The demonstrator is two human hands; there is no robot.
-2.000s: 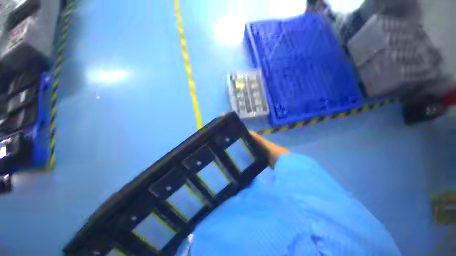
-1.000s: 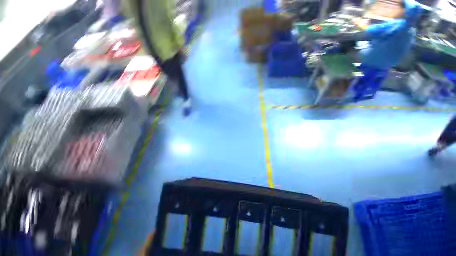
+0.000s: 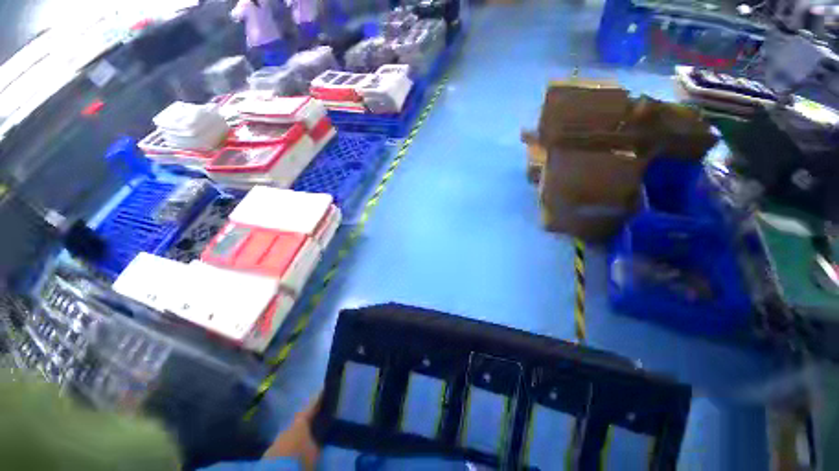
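Note:
A long black phone tray (image 3: 501, 354) is held level in front of my body at the bottom of the view. It has a row of several pockets, each with a pale, yellow-edged phone (image 3: 422, 406) in it. My left hand (image 3: 299, 440) grips the tray's left end; its fingers are partly hidden behind the tray. A light blue sleeve shows below it. My right hand is not visible; the tray's right end reaches the lower right of the view.
White and red trays (image 3: 262, 250) stand in stacks on blue pallets (image 3: 147, 219) at left. Brown cartons (image 3: 589, 189) and blue crates (image 3: 676, 267) stand at right. Blue floor (image 3: 451, 202) with yellow-black tape runs between them. A blurred yellow-green shape (image 3: 74, 428) is at lower left. People stand far back.
The view has moved forward along the aisle; cartons and crates are now nearer. The yellow-green-clothed figure ahead has moved to the lower left edge. The tray stays held in front of me.

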